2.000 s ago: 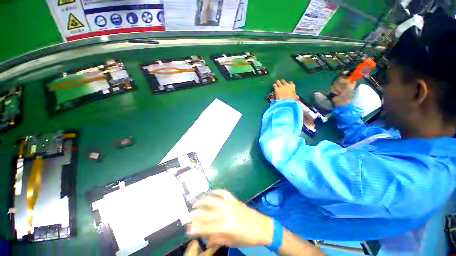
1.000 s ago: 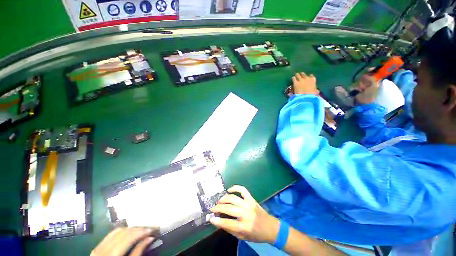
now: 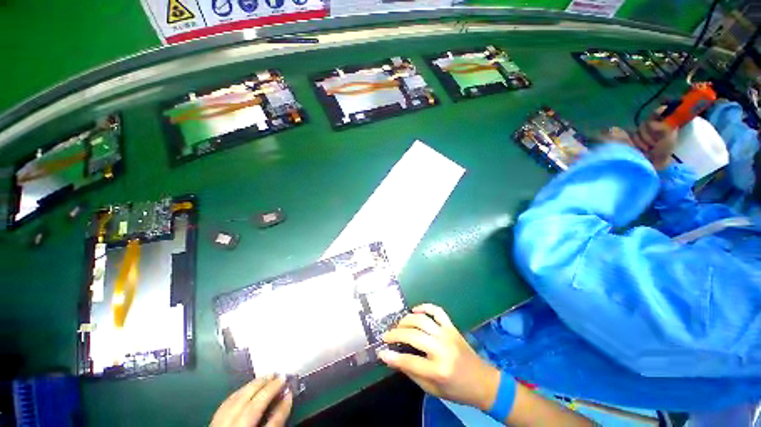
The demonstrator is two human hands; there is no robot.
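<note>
An opened tablet assembly lies on the green bench in front of me, its large battery area glaring white. My right hand, with a blue wrist band, holds its right end near the board, fingers bent over the corner. My left hand is at its near edge, fingertips on the rim, and is cut off by the picture's bottom. Glare and fingers hide whether a small piece is held. A long white paper strip lies partly behind the tablet's far edge.
Another opened tablet stands upright to the left. Two small dark blocks lie beyond. Several tablets line the back. A blue bin is at lower left. A neighbour's blue sleeve and orange tool are at right.
My left hand has come in from below to the tablet's near edge. My right hand has settled on its right end. The view has shifted left. The neighbour's near hand has left their tablet.
</note>
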